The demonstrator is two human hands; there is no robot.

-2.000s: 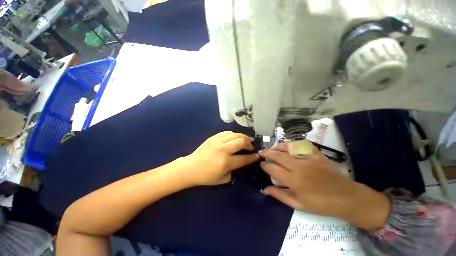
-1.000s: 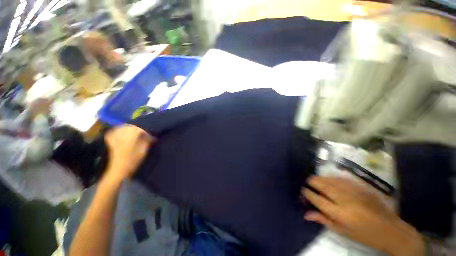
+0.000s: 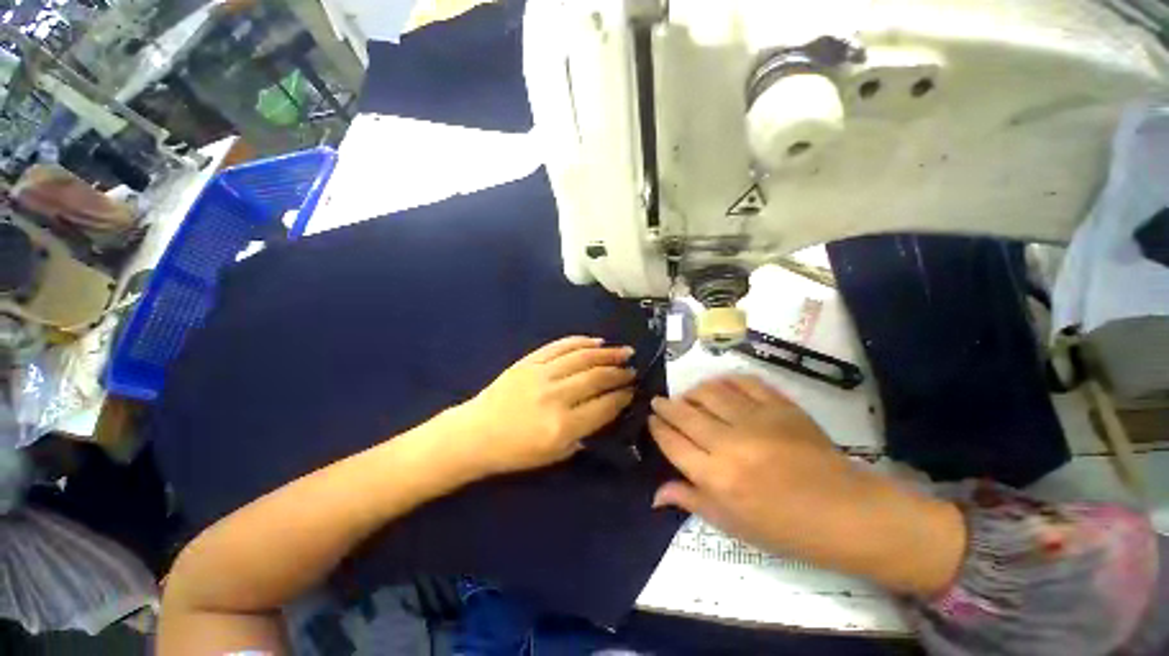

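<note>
A large dark navy cut panel lies over the white table and hangs at the front edge. My left hand lies flat on it, fingertips just left of the needle area. My right hand rests at the panel's right edge, fingertips on the cloth. Neither hand visibly grips it. The cream-white sewing machine stands over the panel's right part; its presser foot is just beyond my fingertips. Any small piece under the fingers cannot be told from the dark cloth.
A cream block under a dark coil and a black slotted metal piece sit right of the needle. A dark cloth pile lies under the machine arm. A blue basket stands at the left. Another person's sleeve shows at lower left.
My left hand has come from the panel's far left edge back beside the needle. My right hand has moved up to the panel's edge near the presser foot. The view has swung back right.
</note>
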